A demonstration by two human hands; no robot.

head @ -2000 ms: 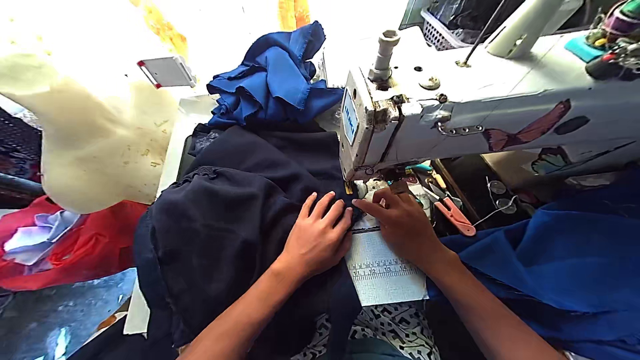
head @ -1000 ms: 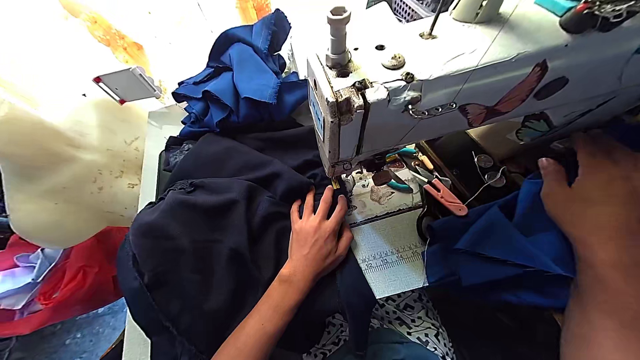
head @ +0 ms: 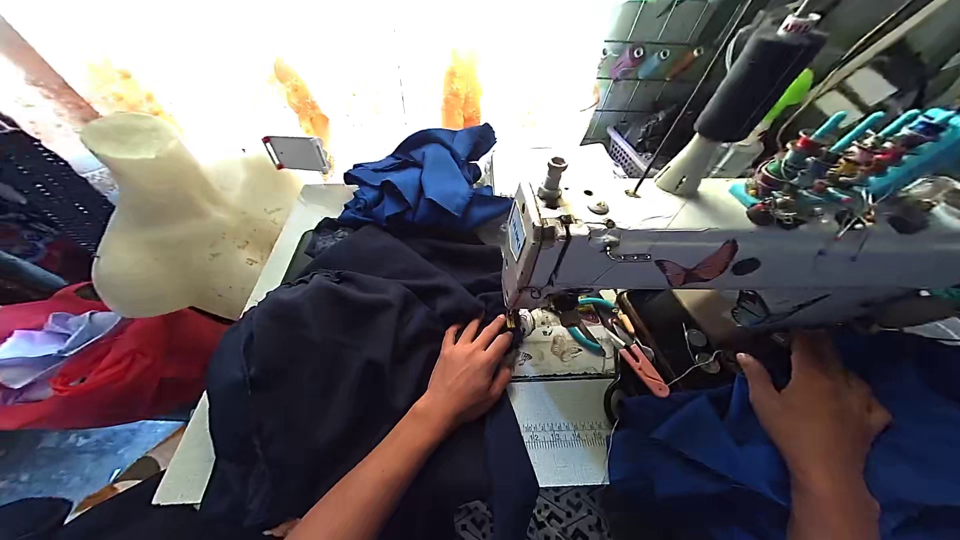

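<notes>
My left hand (head: 471, 371) lies with fingers spread on dark navy fabric (head: 330, 360), its fingertips beside the presser foot (head: 513, 321) of a white sewing machine (head: 787, 255). The navy fabric spreads over the left of the machine table. On the right, my right hand (head: 817, 412) reaches under the machine arm, over royal blue fabric (head: 697, 442); its fingertips are partly hidden, and whether they grip anything cannot be told. Between the hands lie thread snips with pink handles (head: 643, 369) and a teal-handled tool (head: 586, 337).
A crumpled blue cloth (head: 431, 176) lies behind the navy fabric. A pale dress form (head: 161, 225) stands at left above a red bag (head: 142, 367). Bobbins in a teal holder (head: 862, 161) and a black thread cone (head: 757, 82) rest on the machine. A printed ruler scale (head: 562, 435) marks the table edge.
My right hand has left the presser foot area, where it was beside my left hand two seconds ago, and moved right to the blue fabric. My left hand stays on the navy fabric. The view has shifted.
</notes>
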